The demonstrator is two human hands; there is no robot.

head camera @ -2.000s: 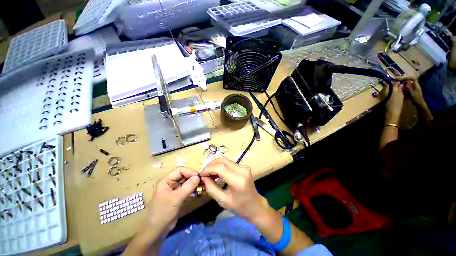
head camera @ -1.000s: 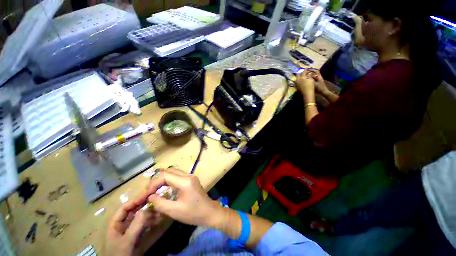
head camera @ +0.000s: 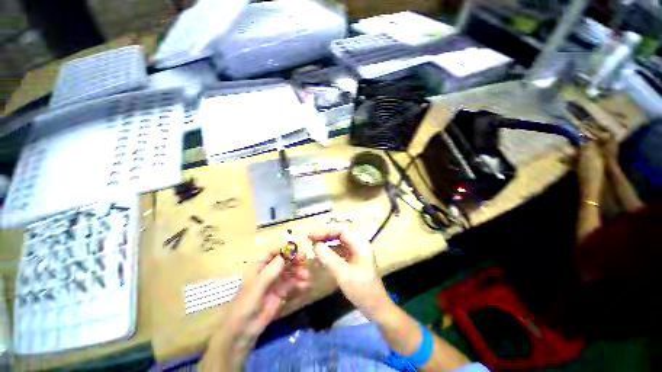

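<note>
A small round unit, dark with a gold and silvery glint, is pinched upright between the fingertips of my left hand above the bench's front edge. My right hand is just to its right, apart from the unit, with thumb and fingertips close together. Blur hides whether something tiny is between them. Loose metal rings lie on the bench to the left, beside dark slim parts. A grid of white square pads lies left of my left hand.
A grey metal stand, round tub, black fan, scissors and black soldering station stand behind my hands. White parts trays fill the left. Another person's hands are at right, above a red stool.
The view has swung back left from the neighbouring person. My hands, earlier together around the small unit, are now apart, with the unit in my left fingertips.
</note>
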